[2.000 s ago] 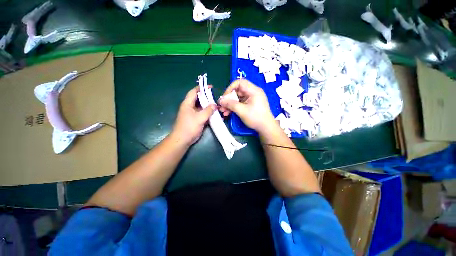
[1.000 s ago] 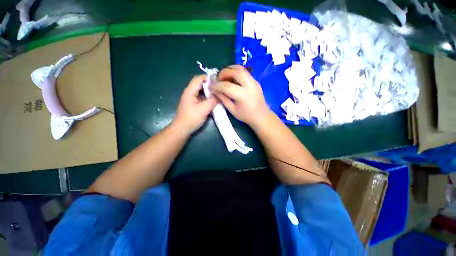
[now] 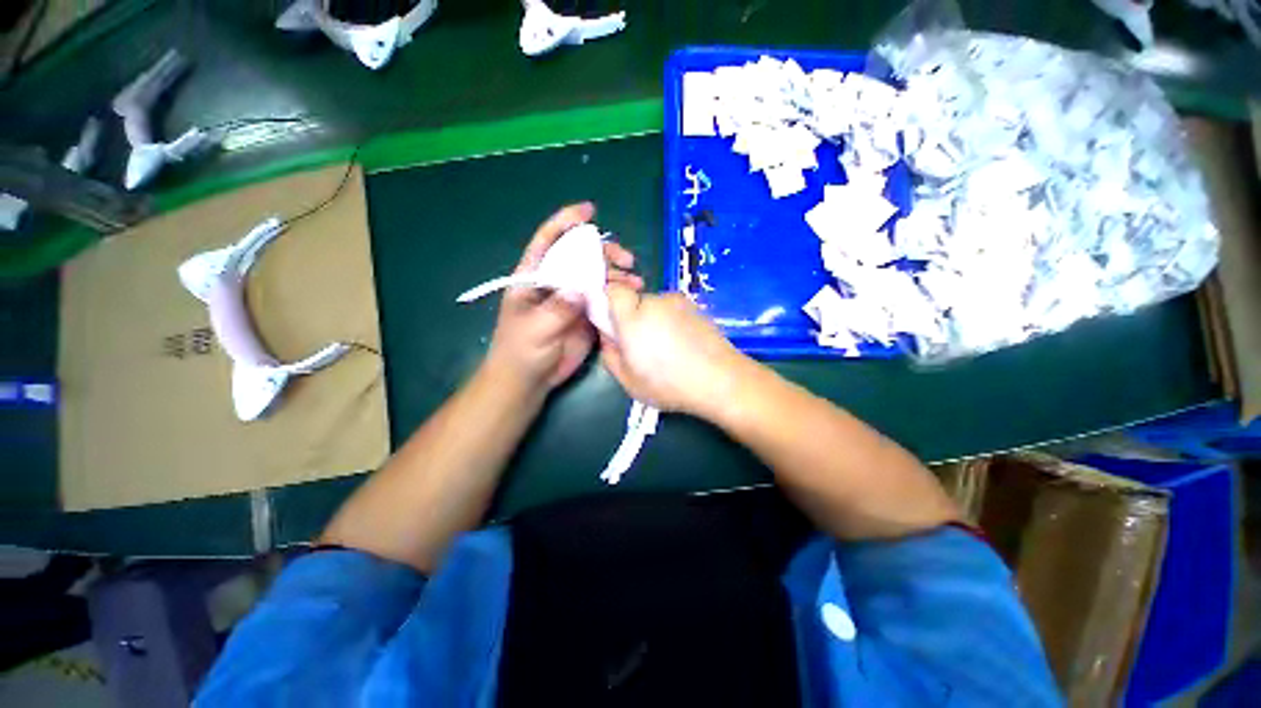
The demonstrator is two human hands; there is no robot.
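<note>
A white and pale pink cat-ear headband (image 3: 574,263) is held between my hands above the dark green bench. One pointed ear faces up, one narrow end points left and the other end hangs down below my right hand. My left hand (image 3: 542,321) is around the headband's left side, with fingers partly behind it. My right hand (image 3: 667,349) grips the band from the right, fingertips partly hidden. The blue parts tray (image 3: 740,270) lies to the right, with small white pieces (image 3: 851,215) in it. I cannot see a small piece in my hands.
A clear plastic bag (image 3: 1051,194) of white pieces overlaps the tray. A sample headband (image 3: 238,325) lies on a cardboard sheet (image 3: 118,429) at left. Waiting headbands (image 3: 371,42) lie along the far green surface. An open carton (image 3: 1079,553) and a blue bin (image 3: 1196,581) stand at lower right.
The headband has been turned, so an ear now faces up and one end points left. My right hand has shifted lower onto the band. The view has shifted.
</note>
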